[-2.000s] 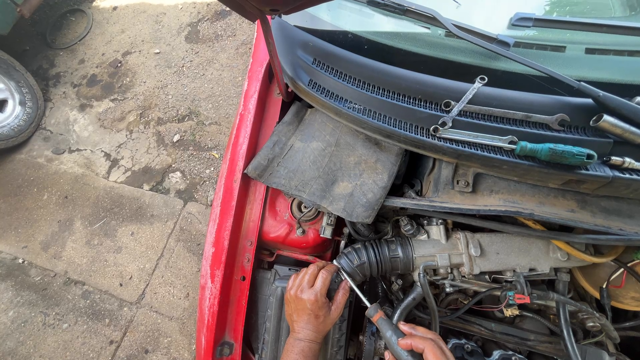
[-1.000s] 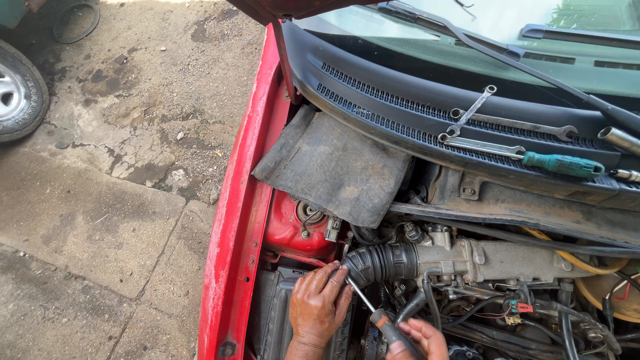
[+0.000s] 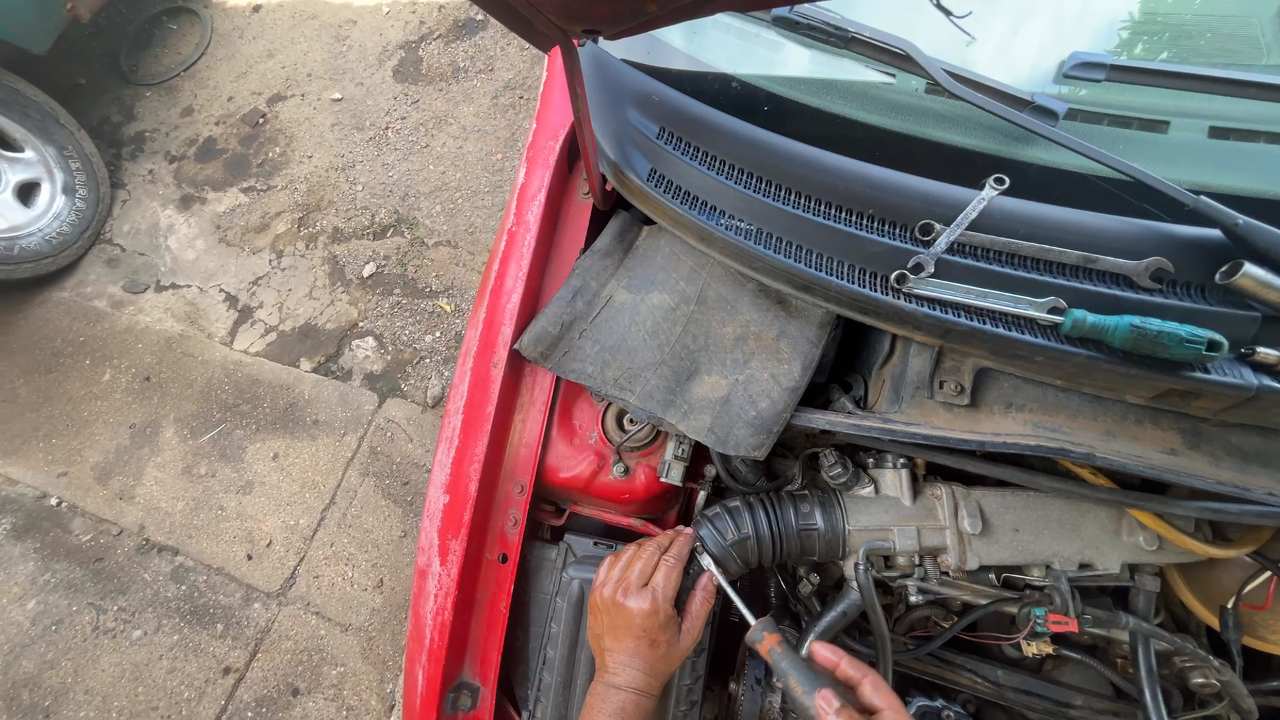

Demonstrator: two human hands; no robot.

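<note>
My left hand rests over the edge of the black air filter housing, its fingertips at the lower end of the ribbed rubber intake hose. Whether those fingers grip anything is hidden. In my right hand, at the bottom edge, is the grey and orange handle of a screwdriver. Its metal shaft slants up and left, and the tip meets the hose end beside my left fingers. The hose joins the metal intake manifold on the right.
Several wrenches and a teal-handled screwdriver lie on the black cowl. A dark mat covers part of the red strut tower. The red fender borders the bay; a wheel is on the ground at left.
Both hands stay at the hose end, the screwdriver still in my right hand. My right fingers have shifted slightly on the handle.
</note>
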